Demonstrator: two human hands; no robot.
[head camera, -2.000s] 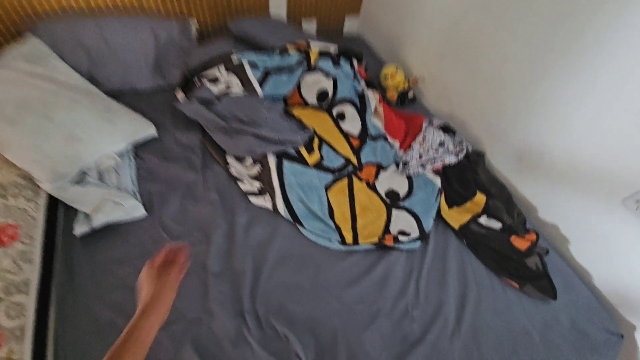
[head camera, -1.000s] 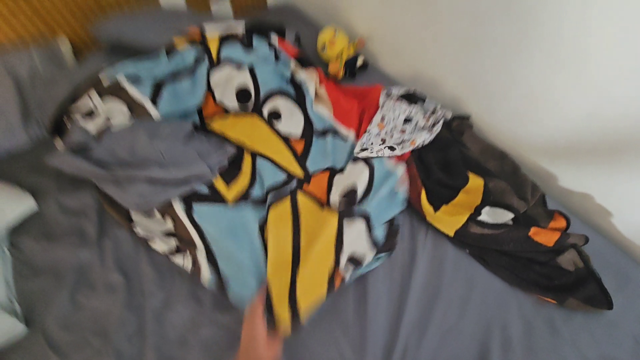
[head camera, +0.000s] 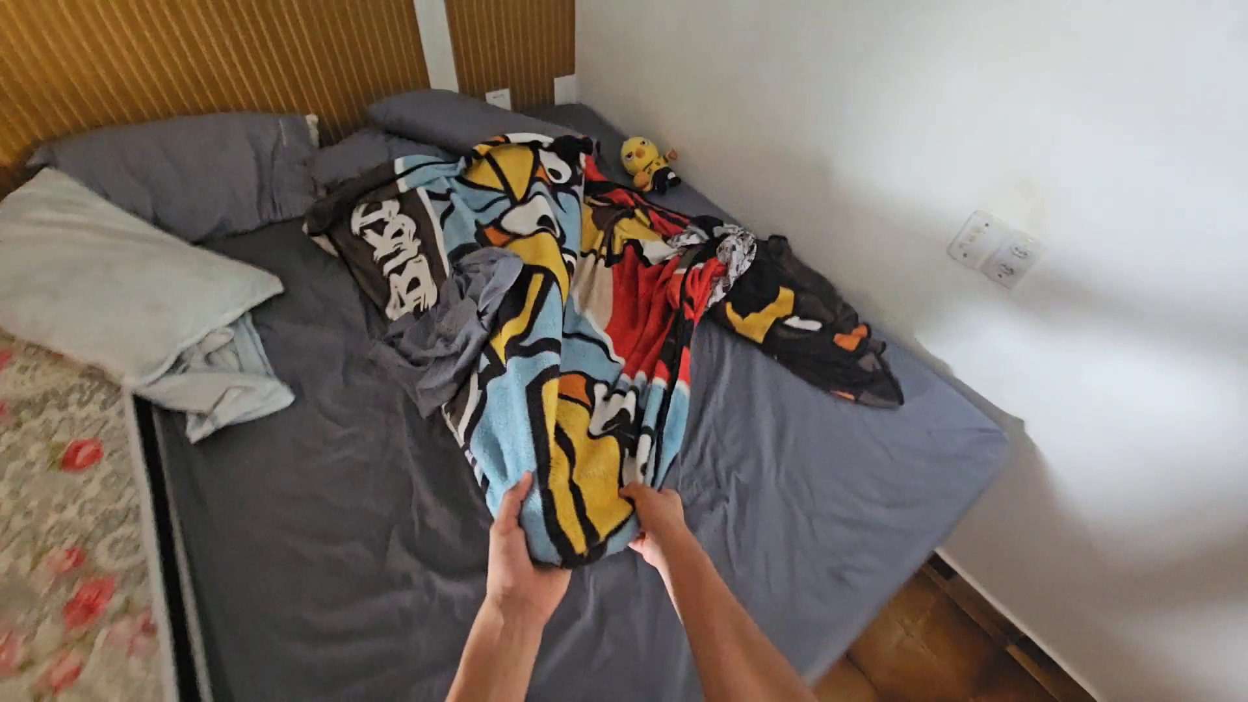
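Note:
A cartoon-bird blanket (head camera: 536, 419) in blue, yellow, red and black lies bunched across the grey bedsheet (head camera: 390, 546). Its near edge is gripped by my left hand (head camera: 524, 556), thumb on top, and a little to the right my right hand (head camera: 661, 522) holds the same edge. A crumpled grey cloth (head camera: 453, 322) rests on the blanket's left part. Against its right side lie a black-and-white patterned cloth (head camera: 731, 258) and a dark sheer cloth (head camera: 814, 331) with yellow and orange patches. The fingers under the blanket are partly hidden.
Grey pillows (head camera: 185, 171) lie by the slatted headboard (head camera: 244, 58). At the left, a pale pillow (head camera: 107, 273) overlaps a floral-covered surface (head camera: 68, 517). A small yellow toy figure (head camera: 647, 164) sits near the white wall (head camera: 829, 117), which bears a socket plate (head camera: 994, 251).
Both hands now hold the blanket's near edge; one second ago only one hand showed, at that edge. The blanket has been drawn into narrower folds, with more of its red part showing.

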